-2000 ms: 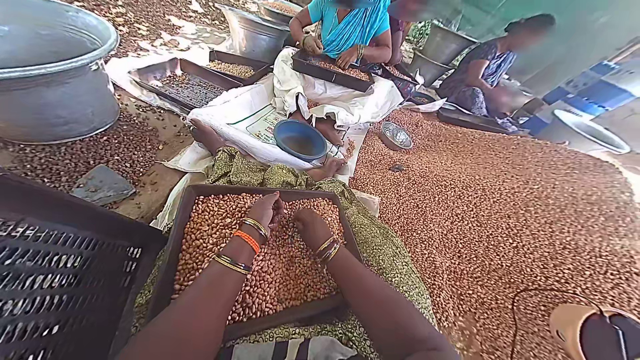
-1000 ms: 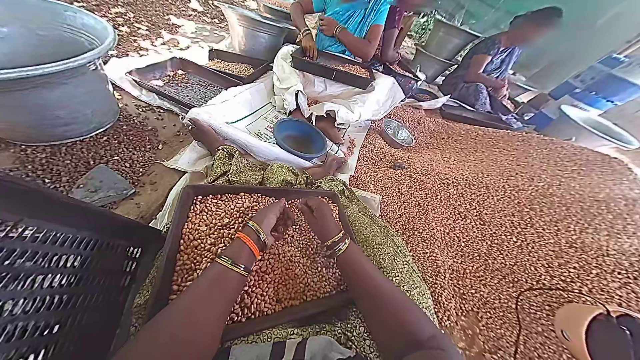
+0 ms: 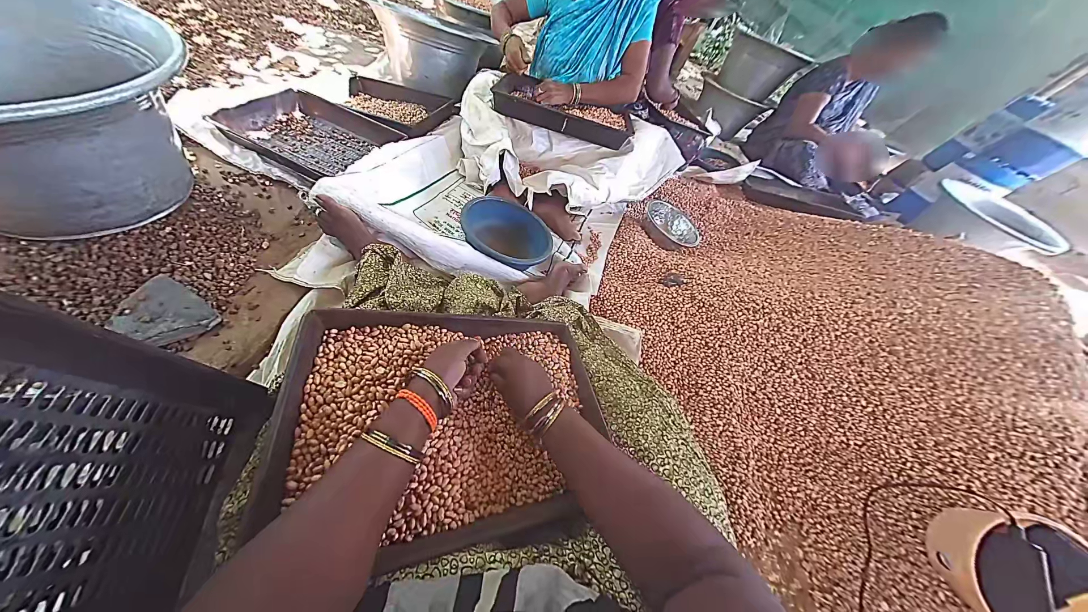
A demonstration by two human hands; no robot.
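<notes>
A dark rectangular tray (image 3: 591, 399) full of reddish-brown nuts or seeds (image 3: 340, 408) lies across my lap on patterned green cloth. My left hand (image 3: 456, 364), with an orange bangle and gold-coloured ones at the wrist, is over the upper middle of the tray, fingers curled inward. Close to its right is my right hand (image 3: 517, 380), also with bangles, its fingers bent down toward the nuts. The two hands nearly meet at the fingertips. Whether a nut is pinched in either hand is hidden by the fingers.
A slotted black plastic crate (image 3: 110, 459) stands at left, below a large metal tub (image 3: 93, 161). Ahead are a blue bowl (image 3: 507, 231) and a small metal bowl (image 3: 671, 225). A wide heap of nuts (image 3: 850, 357) spreads right. Other people sit with trays beyond.
My hands have stayed over the upper part of the tray. My right hand's fingers are lower and more curled than a second ago. The person in blue opposite has shifted their arms.
</notes>
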